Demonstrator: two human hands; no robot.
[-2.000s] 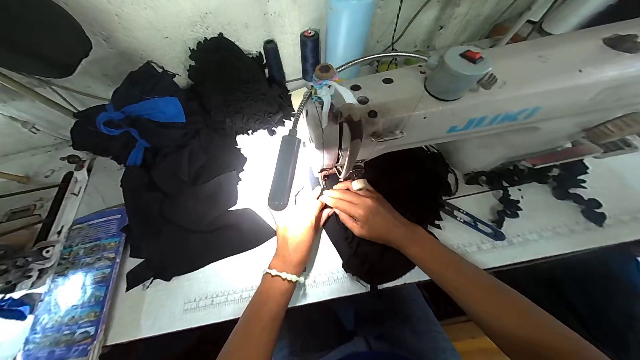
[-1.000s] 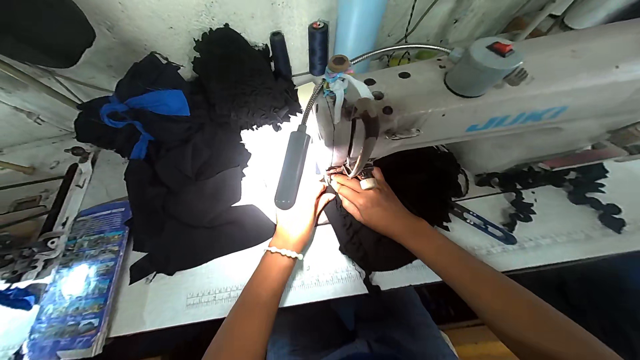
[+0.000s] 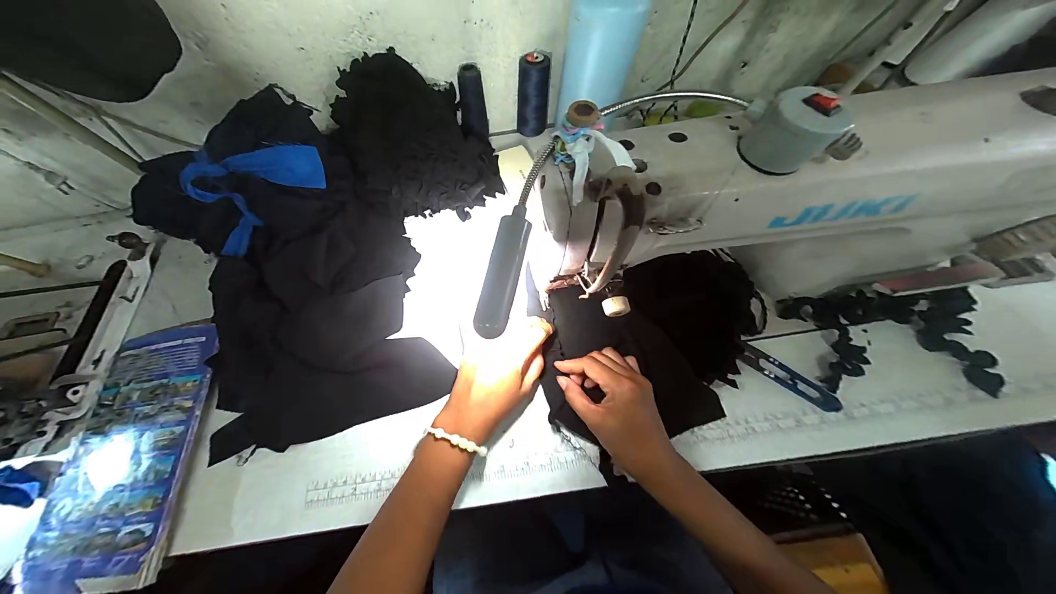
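Note:
Under the needle area of a Juki sewing machine (image 3: 792,190) lies black fabric (image 3: 598,330), which spreads to the right and toward the table's front edge. My left hand (image 3: 499,363), with a pale beaded bracelet at the wrist, rests at the fabric's left edge beneath the lamp, its fingertips pinching that edge. Nearer the front, my right hand (image 3: 610,392) has thumb and fingertips closed on the same fabric. The presser foot (image 3: 587,285) is just beyond the hands. Glare partly hides my left fingers.
A black gooseneck lamp (image 3: 502,276) hangs over the left hand. Black cloth pieces (image 3: 322,330) with a blue strip (image 3: 285,165) lie left, beside a magazine (image 3: 140,462). Two thread spools (image 3: 534,95) stand behind. Thread snips (image 3: 792,378) and black scraps (image 3: 949,330) lie right.
My right hand has drawn back from the needle area toward the front edge. The fabric by the presser foot now shows more, and a white round knob is uncovered there.

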